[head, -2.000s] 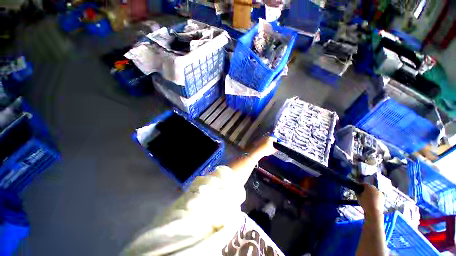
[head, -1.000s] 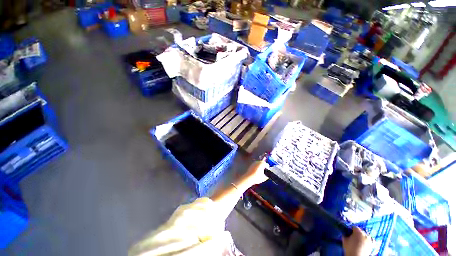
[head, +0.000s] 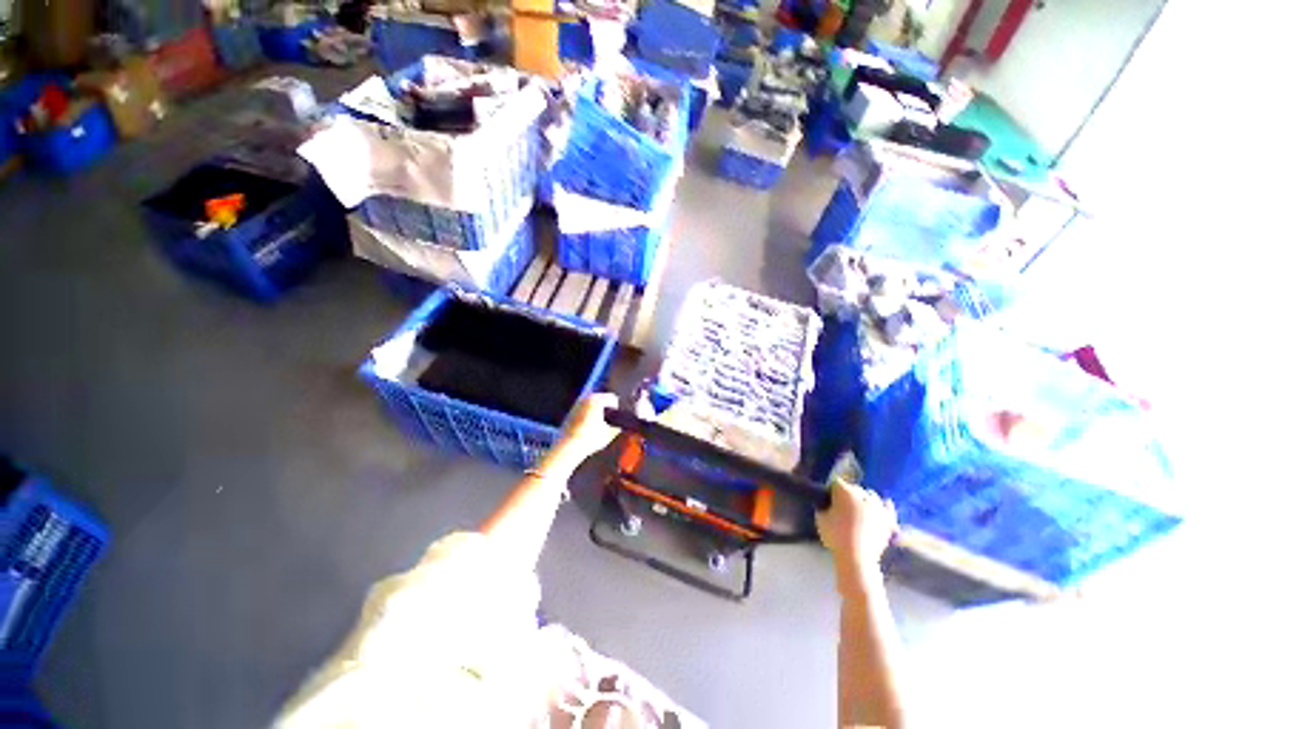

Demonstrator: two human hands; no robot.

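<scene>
My left hand (head: 587, 430) is closed around the left end of the black push handle (head: 720, 459). My right hand (head: 855, 524) is closed around its right end. The handle belongs to an orange-framed hand truck (head: 691, 513) low on the floor, with small wheels showing under it. Beyond the handle, a filled crate (head: 741, 359) stands on the truck, its top covered with rows of small silvery-grey pieces. The truck's platform is hidden under the crate.
A black-filled blue crate (head: 499, 373) stands close left of the truck. Stacked paper-lined crates (head: 442, 178) stand on a wooden pallet (head: 591, 296) ahead. Blue crates (head: 983, 499) line the right side, partly washed out by glare. A dark crate (head: 264, 242) holds something orange.
The view has turned, and the truck with its filled crate now points more straight ahead. More of the orange frame and wheels shows. Both hands have stayed on the handle.
</scene>
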